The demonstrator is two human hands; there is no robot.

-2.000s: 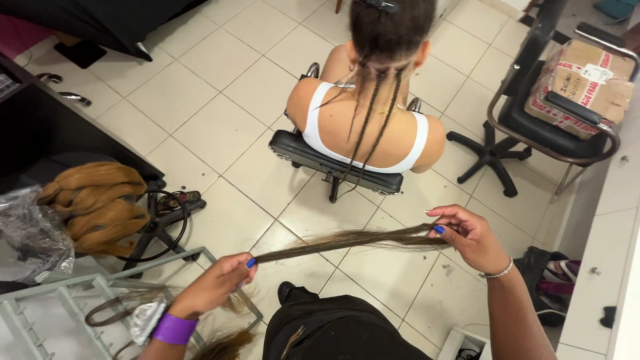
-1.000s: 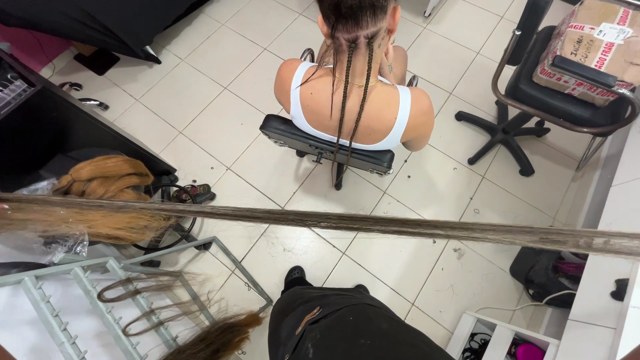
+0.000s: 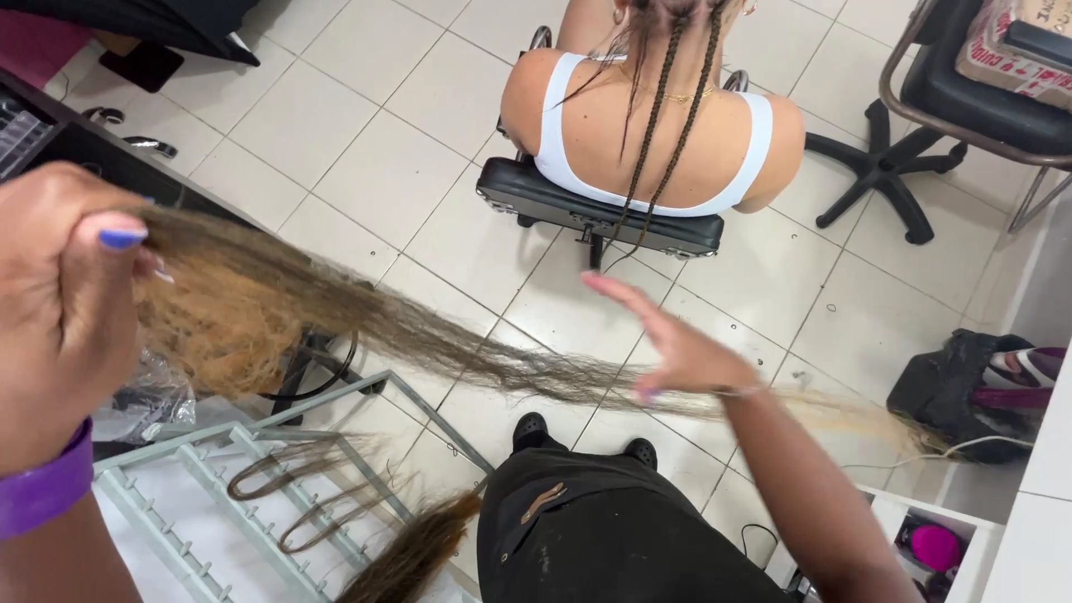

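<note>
A long brown hair strand [image 3: 402, 322] stretches from upper left to lower right, its far end lighter and thin. My left hand [image 3: 67, 285] grips its near end at the left edge, a purple band on the wrist. My right hand [image 3: 687, 347] is over the strand with fingers apart, slightly blurred, not closed on it. A seated person [image 3: 653, 134] in a white top has their back to me; two long thin braids [image 3: 662, 142] hang down it beside loose strands. Another brown hair bundle [image 3: 410, 557] lies at the bottom on a grey rack [image 3: 209, 452], near looped thin strands [image 3: 276, 481].
A black office chair [image 3: 988, 100] with a taped cardboard box [image 3: 1022, 50] is at the upper right. Light brown hair [image 3: 218, 327] and clear plastic [image 3: 151, 398] lie at the left. A black bag [image 3: 938, 385] and a white organizer [image 3: 971, 528] are at the right.
The strand hung level across the view one second ago; now it slopes down to the right. Both hands have come into view, the right one off the strand it held two seconds ago.
</note>
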